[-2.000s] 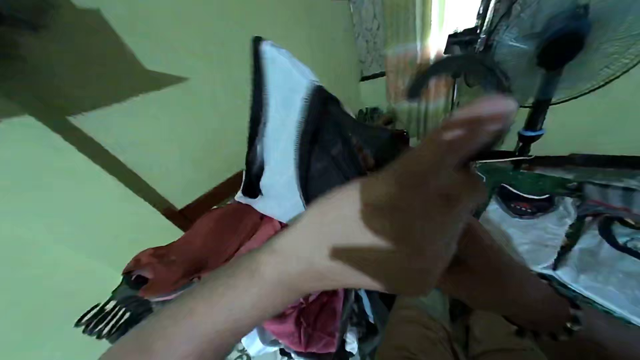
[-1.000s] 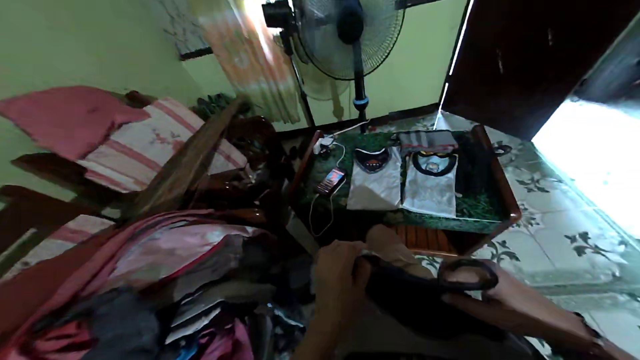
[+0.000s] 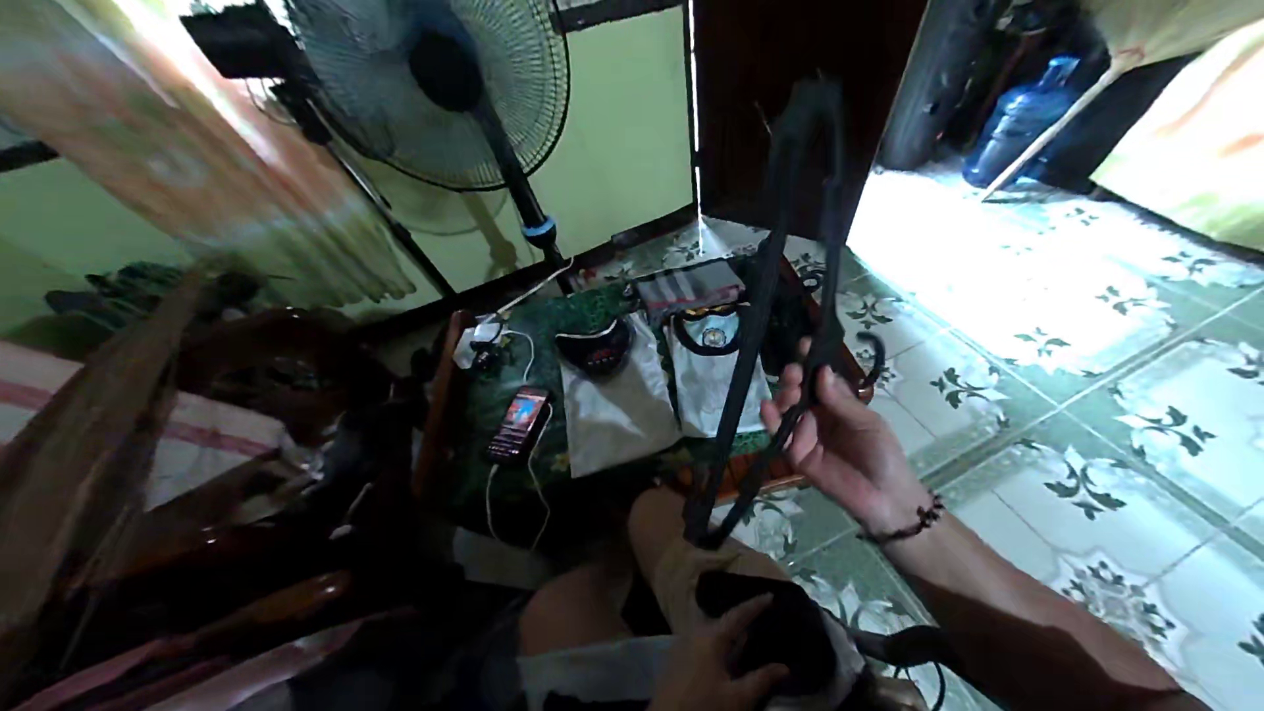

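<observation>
A black plastic clothes hanger point(image 3: 755, 365) is held up in my right hand point(image 3: 839, 439), between thumb and fingers near its hook. My left hand point(image 3: 721, 657) lies with its fingers apart on a black and white garment point(image 3: 775, 622) over my lap, at the bottom of the view. A second black curved piece point(image 3: 904, 647), which looks like part of another hanger, shows beside that garment. Ahead on a low green-topped wooden table lie two folded light shirts, one with a dark printed neck part point(image 3: 622, 425) and one with a black collar point(image 3: 716, 385).
A phone point(image 3: 518, 425) with a white cable and a folded plaid cloth point(image 3: 691, 286) are on the table point(image 3: 592, 306). Behind it stands a fan point(image 3: 444, 69). Wooden furniture point(image 3: 286, 365) is at left, tiled floor point(image 3: 1136, 444) at right, with a blue water jug point(image 3: 1022, 118) beyond.
My right hand has lifted and now holds the hanger upright above my lap. My left hand is lower, on the garment. The view has swung right, toward the table and floor.
</observation>
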